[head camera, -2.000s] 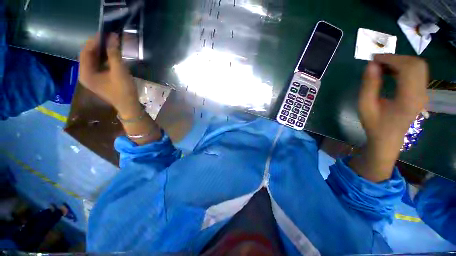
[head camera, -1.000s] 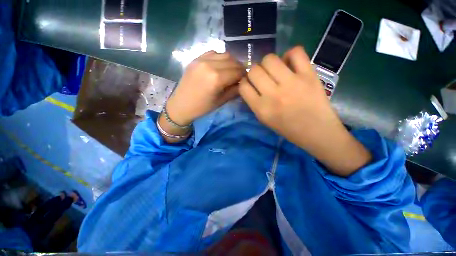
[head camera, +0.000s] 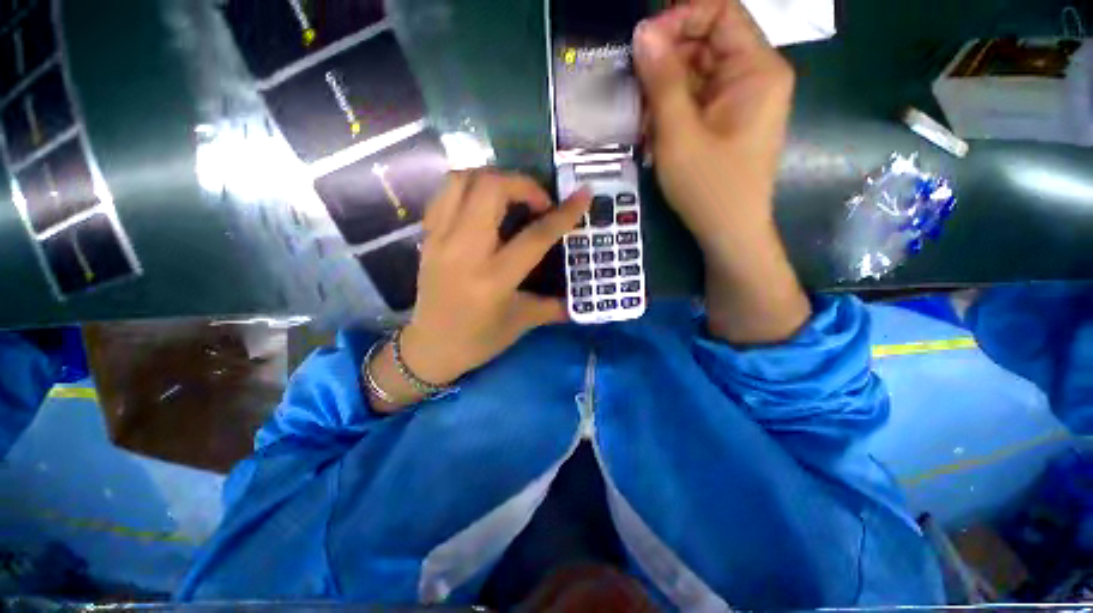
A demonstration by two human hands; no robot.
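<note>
The open flip phone (head camera: 605,275) lies on the dark green bench in front of me, keypad half towards me. A dark protective film (head camera: 595,56) with a small yellow-and-white logo lies over its screen half. My left hand (head camera: 479,258) holds the phone from the left, one finger across the top of the keypad and the thumb by its lower left corner. My right hand (head camera: 723,126) is at the screen's right edge, fingers pinched on the film's upper right edge. The exact grip is partly hidden.
Black films on a clear backing sheet (head camera: 351,102) lie left of the phone. Another film strip (head camera: 60,180) is at far left. A white pad (head camera: 793,17), a blue-and-clear heap (head camera: 897,216), a short white stick (head camera: 935,132) and a white carton (head camera: 1019,96) are at right.
My hands have moved from the film sheet to the phone. The phone now stands nearly straight in front of me, with a film over its screen. The view has shifted.
</note>
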